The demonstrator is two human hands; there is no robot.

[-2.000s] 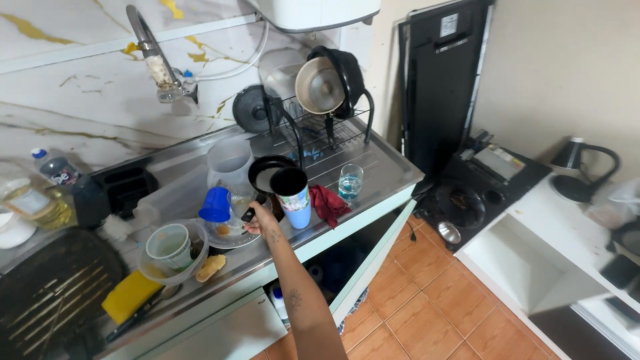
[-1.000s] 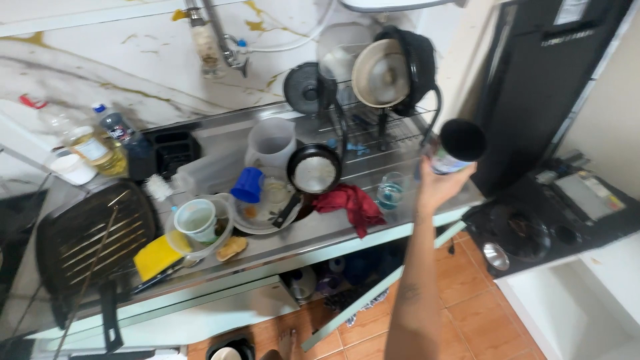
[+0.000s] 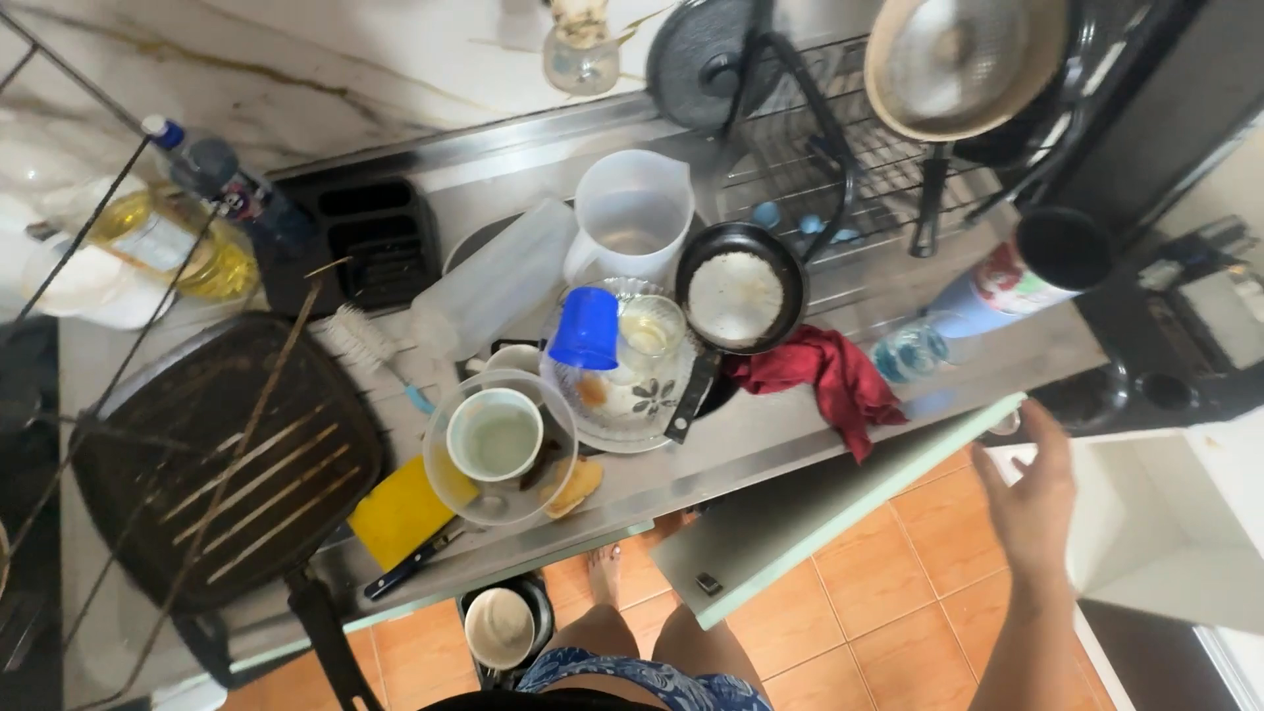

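My right hand (image 3: pixel 1032 484) is at the outer edge of the cabinet door (image 3: pixel 839 504), which stands ajar below the counter. Its fingertips are near the door's corner; whether they grip it I cannot tell. My left hand is out of view. A tall blue patterned cup (image 3: pixel 1027 272) stands at the counter's right end beside a glass (image 3: pixel 908 351). Left of them lie a crumpled red cloth (image 3: pixel 825 380) and a small frying pan (image 3: pixel 741 286). A blue cup (image 3: pixel 585 329) rests on a glass plate (image 3: pixel 642 395) near a translucent pitcher (image 3: pixel 632 212).
A square grill pan (image 3: pixel 227 464), a yellow sponge (image 3: pixel 400 513) and a knife (image 3: pixel 410 563) lie at the left. A dish rack (image 3: pixel 839 148) with pans stands at the back right. Bottles (image 3: pixel 173 242) stand back left. A pot (image 3: pixel 499 627) is below the counter by my feet.
The tall blue cup, beside the red cloth two seconds ago and in my right hand one second ago, now stands at the counter's right end. My right hand has let it go and moved down to the door.
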